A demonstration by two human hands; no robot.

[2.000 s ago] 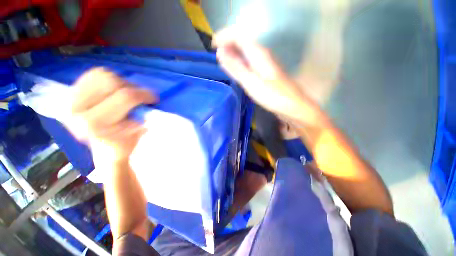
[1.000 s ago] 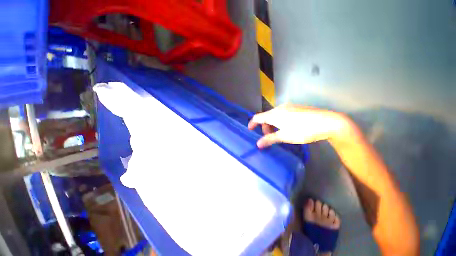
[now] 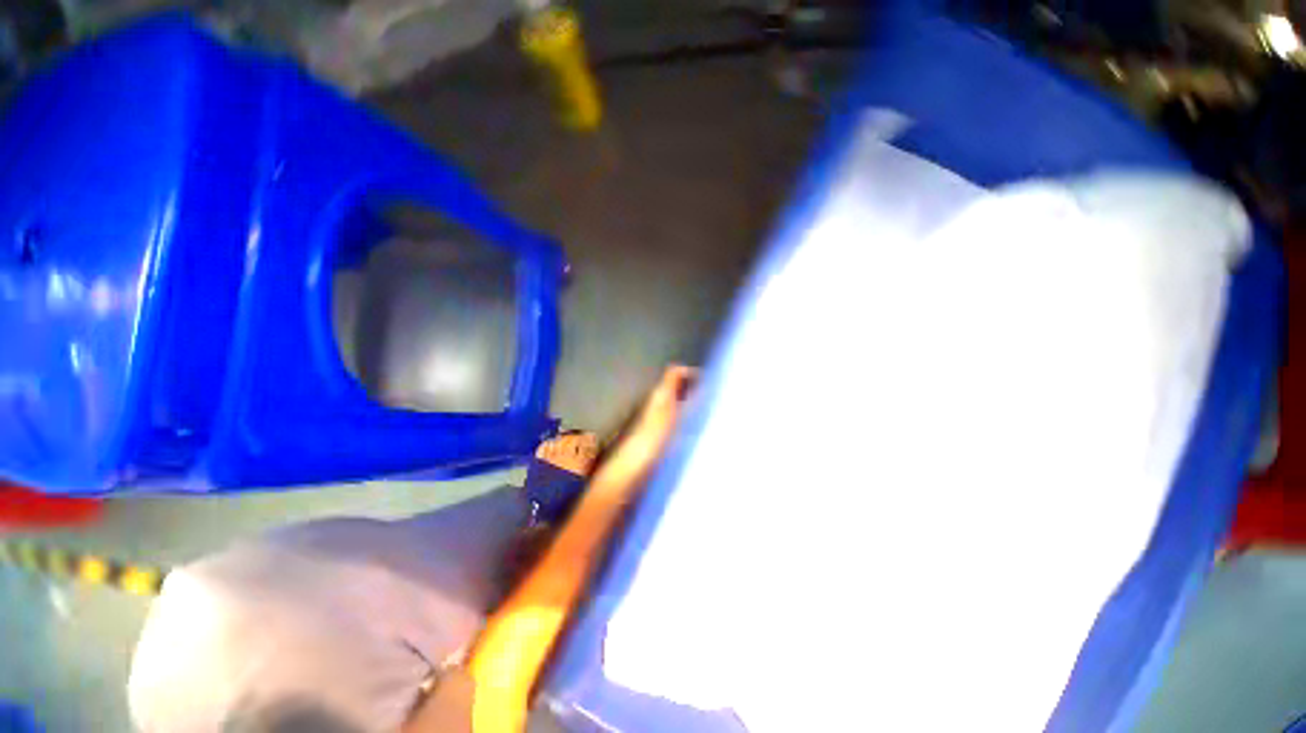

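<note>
A blue plastic crate point(image 3: 1003, 108) fills the right half of the view, tilted and close to the camera. A glaring white liner point(image 3: 917, 444) covers most of its inside, so anything under it is hidden. My left hand point(image 3: 678, 387) is at the crate's left side, with the forearm running up along it from the bottom edge. The hand is small and blurred, and its fingers are mostly hidden against the crate wall; it appears to grip the crate. My right hand is not in view.
A glossy blue stool point(image 3: 244, 287) with a large side opening lies left of the crate. My foot point(image 3: 567, 454) shows between them. A yellow object point(image 3: 562, 65) is at the top. Red parts point(image 3: 1275, 494) show at the right edge, and floor tape point(image 3: 86, 569) at lower left.
The view has swung round. The lined crate has shifted to the right half and the blue stool has appeared at left. My right hand, earlier over the crate's edge, has left the view.
</note>
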